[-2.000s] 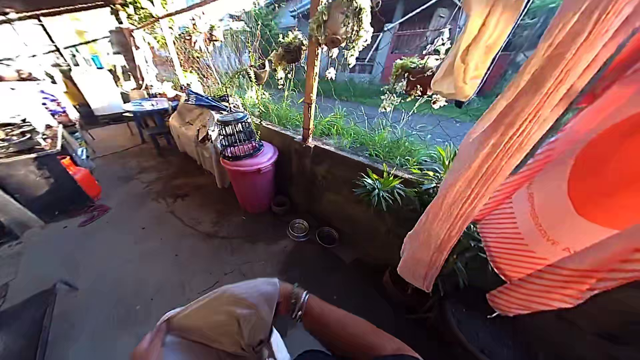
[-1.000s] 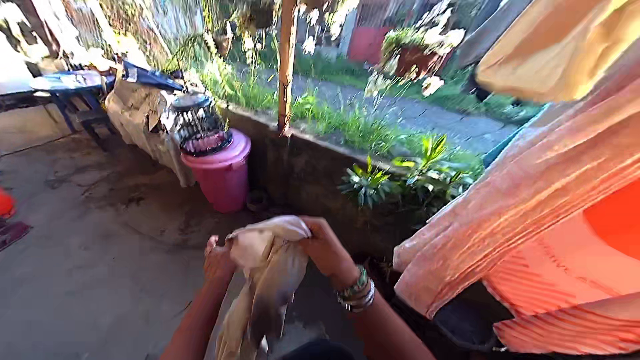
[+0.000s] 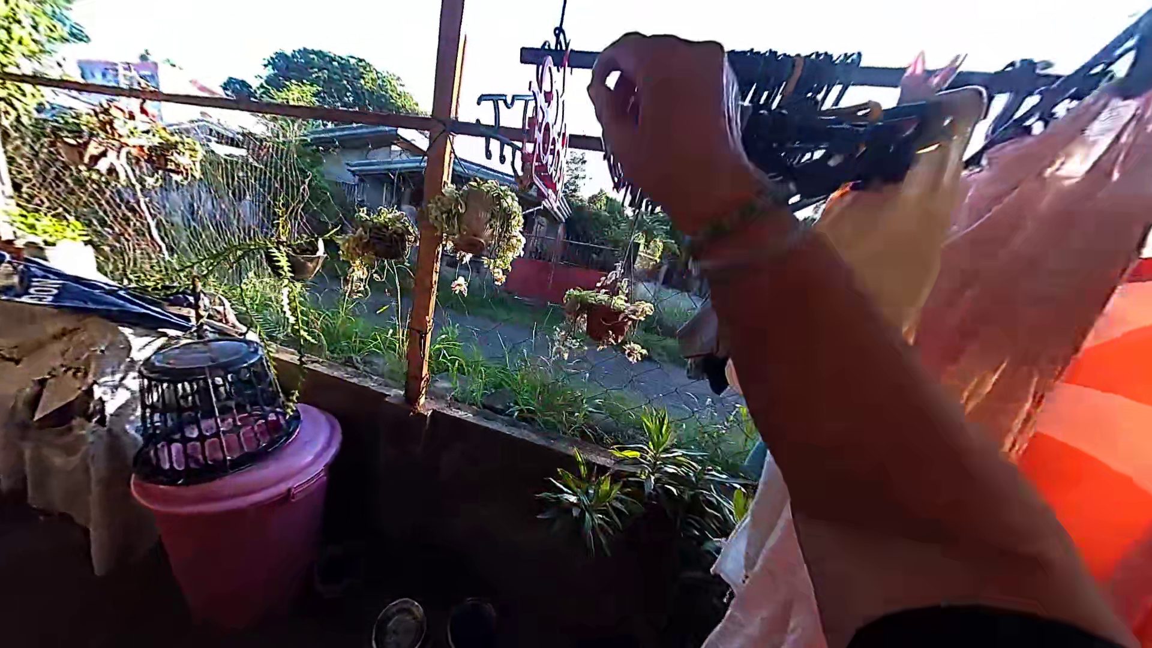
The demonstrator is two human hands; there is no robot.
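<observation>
My right hand [image 3: 670,126], with bracelets at the wrist, is raised with curled fingers in front of a dark horizontal rod [image 3: 558,58]. Whether it grips the rod or a hanger cannot be made out. Dark hangers [image 3: 801,117] bunch along the rod just right of the hand. Yellowish cloth [image 3: 886,243], a pinkish cloth [image 3: 1035,243] and an orange-red cloth [image 3: 1107,450] hang to the right. Below my forearm a pale cloth [image 3: 765,567] shows; what holds it is hidden. My left hand is out of view.
A black plastic basket [image 3: 211,409] sits upside down on a lidded pink bin [image 3: 238,522] at left. A wooden post [image 3: 436,198] rises from the low wall [image 3: 468,450]. Hanging pots [image 3: 607,319], a red-and-white ornament [image 3: 546,130] and wire mesh are near the rod.
The view has tilted up. My right hand has risen from the beige cloth that both hands held one second ago to the rod. My left hand has gone out of view.
</observation>
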